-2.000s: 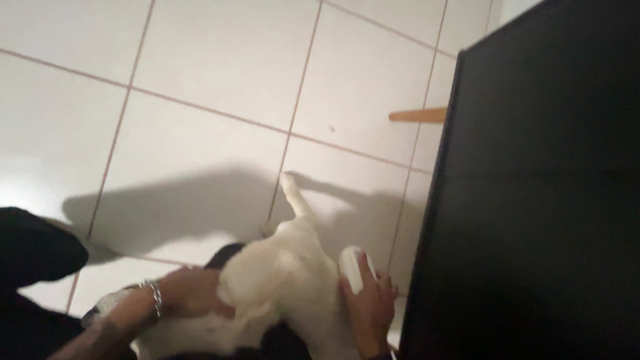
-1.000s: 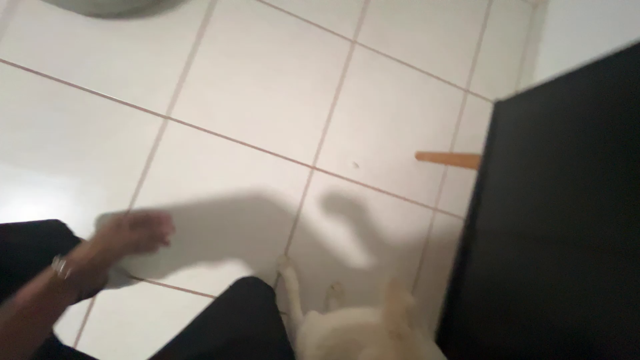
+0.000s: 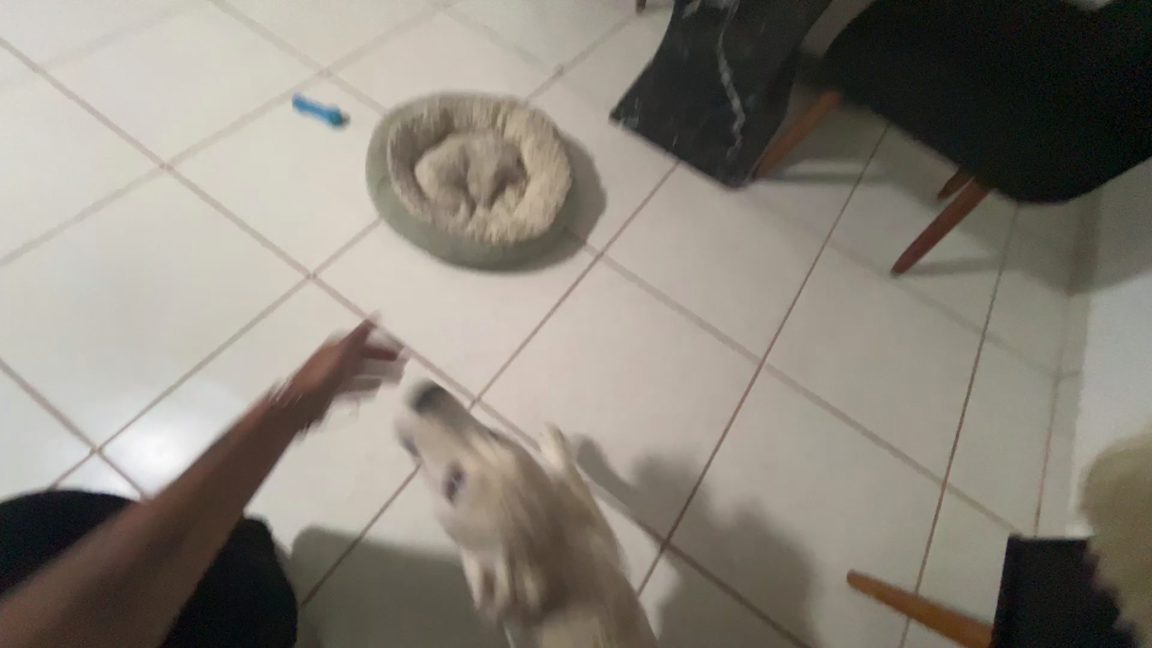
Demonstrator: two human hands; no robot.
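Observation:
My left hand (image 3: 355, 364), blurred, reaches out over the tiled floor with its fingers apart and nothing visible in it; a bracelet circles the wrist. Just to its right is the nose of a cream-coloured dog (image 3: 531, 531), whose muzzle points up toward the fingers. A narrow gap seems to lie between nose and fingertips. The dog's body runs out of the bottom edge. My right hand is out of the picture.
A round green dog bed (image 3: 477, 256) with fleece lining lies ahead, a blue toy (image 3: 319, 111) left of it. A black marble-patterned table base (image 3: 702, 85) and a dark chair (image 3: 999, 99) stand at upper right. A wooden leg (image 3: 918, 607) juts in at lower right.
Two seconds ago both hands were on the dog; now my left hand is off it, in front of its nose. My right hand has left the view. The view has swung up.

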